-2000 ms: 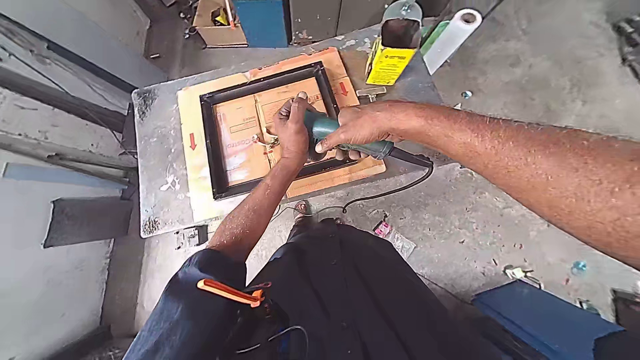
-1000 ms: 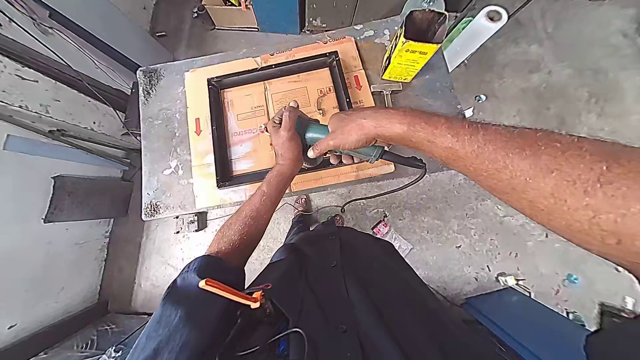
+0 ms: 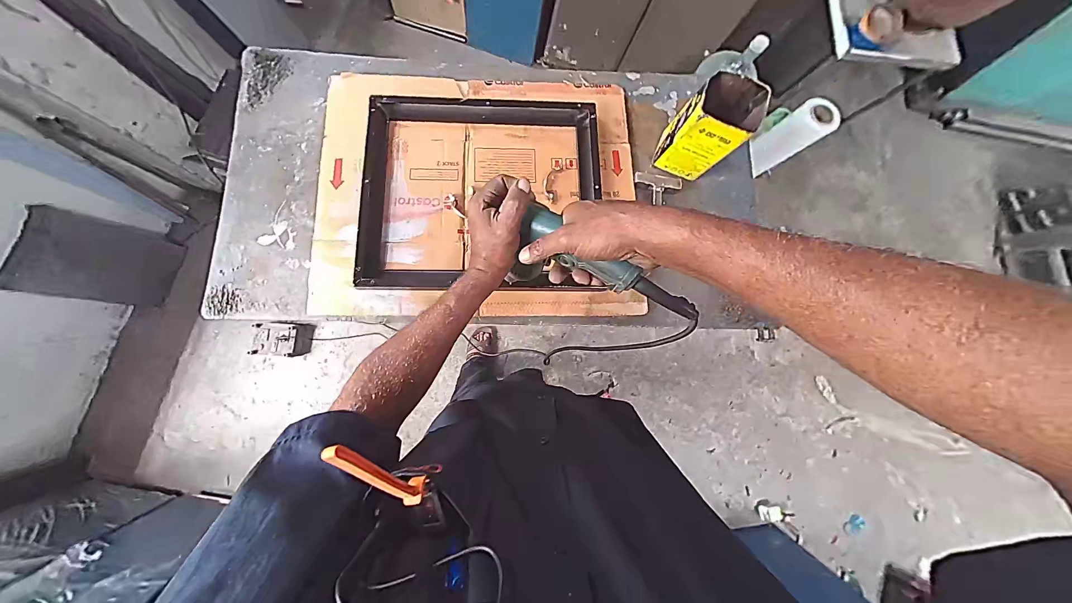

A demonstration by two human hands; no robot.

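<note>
A green corded power tool, apparently an angle grinder, is held over the near side of a black rectangular frame. My right hand grips its body from the right, fingers wrapped beneath. At its front end is my left hand, closed around the head or a side handle; which one I cannot tell. The tool's disc is mostly hidden by the hands. Beneath the black frame lies a flattened cardboard box with red arrows and print, on a grey worktable.
A yellow tin, a clear bottle and a white roll of film stand at the table's right. Near the frame is a metal clamp. The tool's cord loops past the near edge. Another person's hand shows top right.
Both hands stay on the green tool near the frame's near side. Another person's hand has come into view at the top right. The view has shifted slightly.
</note>
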